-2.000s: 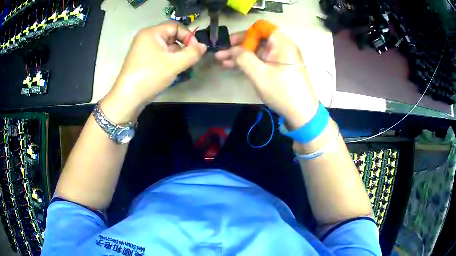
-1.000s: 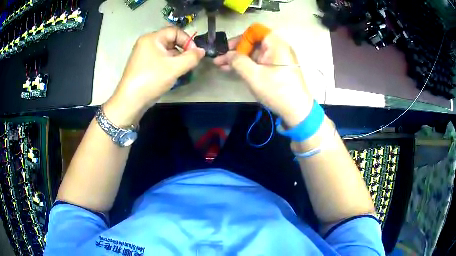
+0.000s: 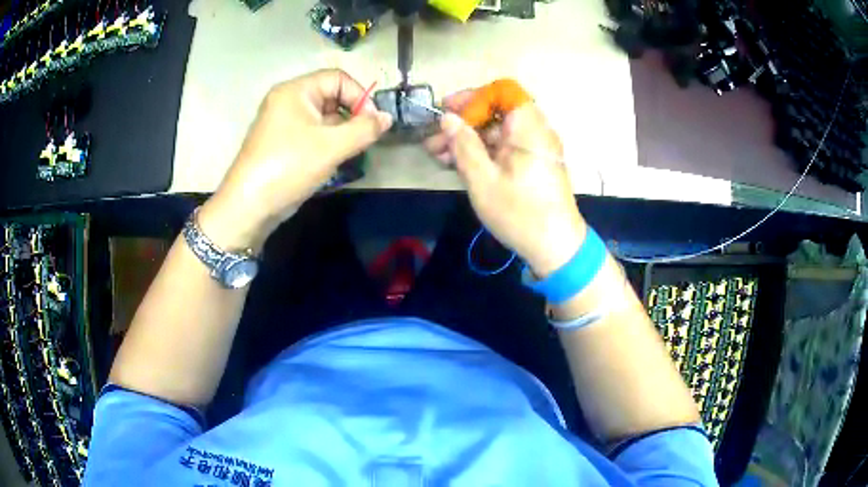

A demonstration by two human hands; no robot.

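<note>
A black plug housing [image 3: 415,107] is between my hands, just under the tip of the soldering iron [image 3: 406,52]. My left hand [image 3: 309,128] pinches the housing's left side, with a red lead wire [image 3: 364,98] standing up at the fingertips. A dark part of the circuit board [image 3: 350,172] shows below the left hand. My right hand [image 3: 509,157] has an orange finger wrap [image 3: 495,101] and pinches thin silvery solder wire [image 3: 424,107], whose end lies over the housing. Whether the right fingers touch the housing is unclear.
Board rows [image 3: 81,48] and a small board with wires [image 3: 63,157] lie on the black mat at left. A black heap of housings [image 3: 733,57] lies at right. A yellow piece [image 3: 455,9] is behind the iron. Board trays [image 3: 706,333] sit below the bench.
Both hands and the housing have moved slightly towards me, so the housing has come out from beneath the iron shaft. Its face now looks lighter grey, and the solder wire shows across it.
</note>
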